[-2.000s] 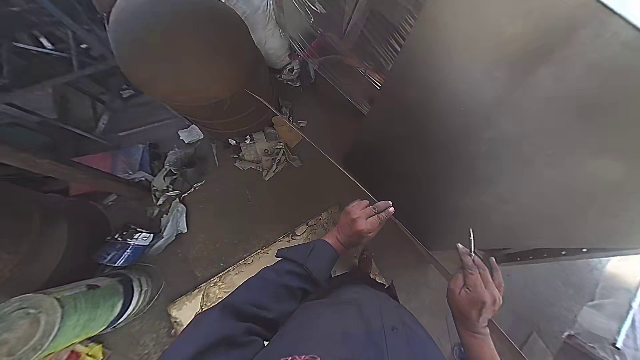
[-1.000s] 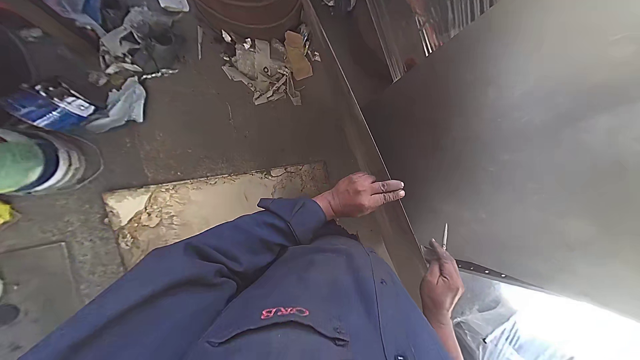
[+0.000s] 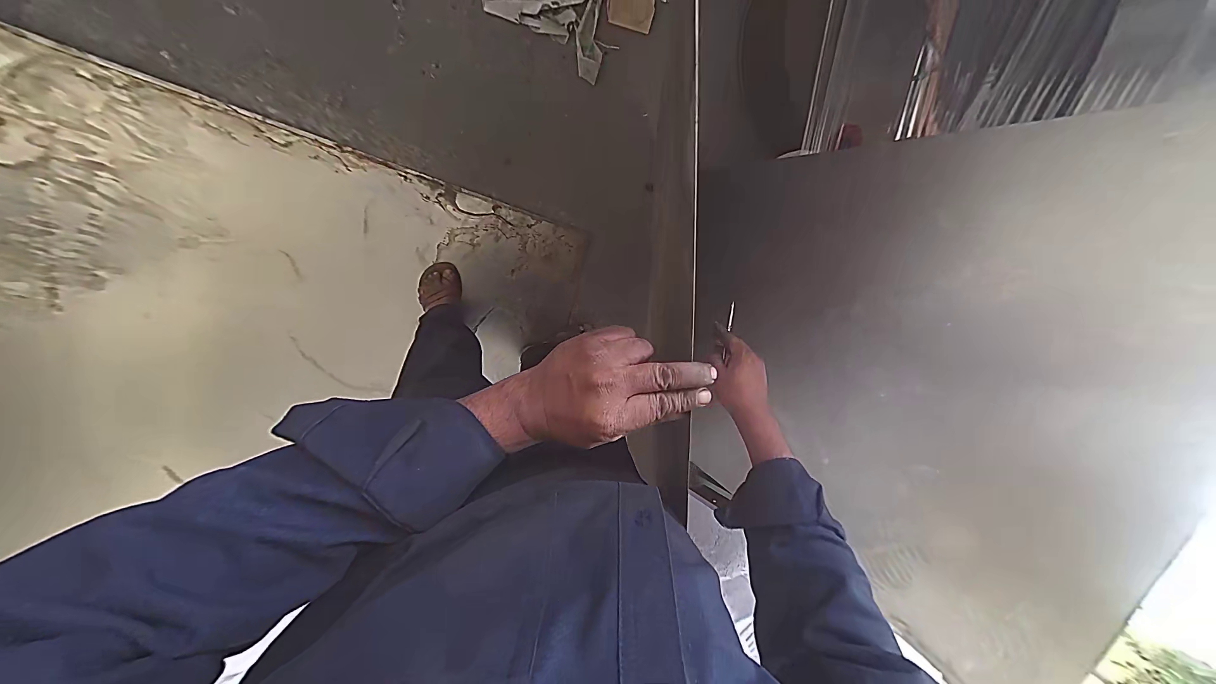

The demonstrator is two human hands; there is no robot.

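Note:
My left hand (image 3: 613,389) reaches across the long straight edge of a large grey sheet panel (image 3: 931,313), seemingly metal. Two of its fingers are stretched out side by side, with their tips at that edge; the other fingers are curled, and the thumb and palm side are hidden. Just beyond these fingertips, over the panel, is my right hand (image 3: 743,380). Between its fingers it holds a thin pointed tool (image 3: 731,315), whose light tip points away from me. The tool's exact kind cannot be told.
A worn, pale board or sheet (image 3: 237,247) lies on the floor at left, with a foot in a sandal (image 3: 440,283) on it. Torn scraps (image 3: 556,19) lie on the floor at the top. Long thin metal stock (image 3: 1026,76) is beyond the panel.
My right hand, apart from the left in the earlier frames, is now close beside its fingertips. It still holds the thin tool. The view has shifted strongly.

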